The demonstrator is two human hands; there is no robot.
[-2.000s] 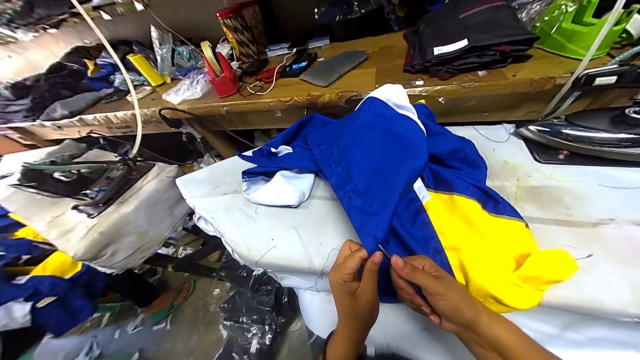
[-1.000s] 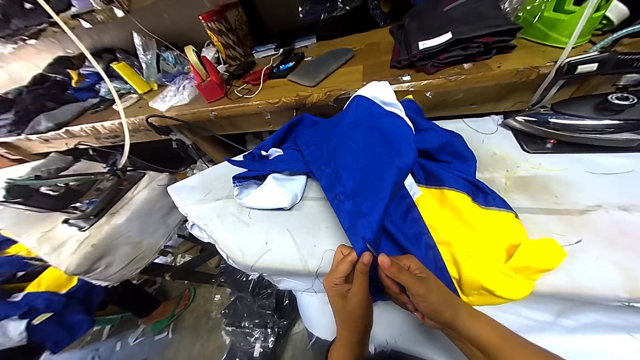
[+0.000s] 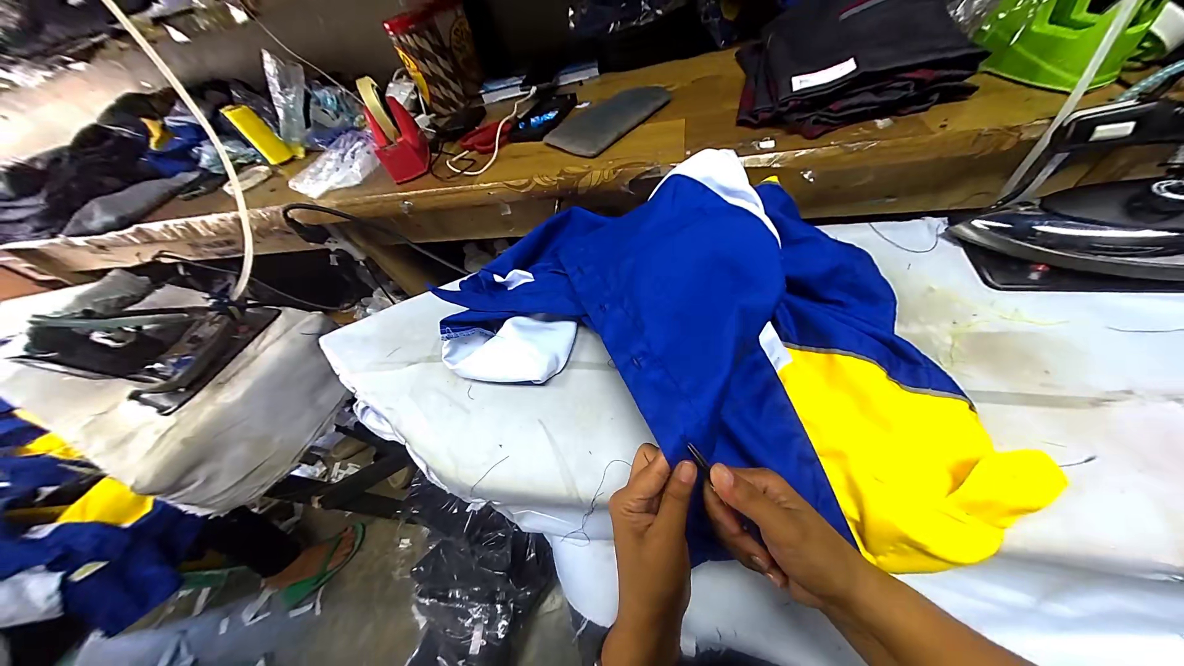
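A blue, yellow and white garment (image 3: 703, 287) lies spread over the white padded ironing surface (image 3: 518, 444), its lower blue edge drawn toward me. Fingers and thumb of my left hand (image 3: 653, 518) pinch that edge. Close on its right, my right hand (image 3: 772, 527) holds a small dark pointed tool (image 3: 698, 456) between thumb and fingers, its tip against the blue cloth. The tool's rear end is hidden by my fingers, so its exact kind cannot be told. A loose dark thread lies left of my left hand.
A steam iron (image 3: 1082, 231) rests on a dark pad at right; another iron (image 3: 203, 351) stands on the left board. Behind, a wooden shelf (image 3: 684, 139) holds a red tape dispenser (image 3: 398, 139) and folded dark garments (image 3: 860, 69). A person's sandalled foot (image 3: 314, 564) shows lower left.
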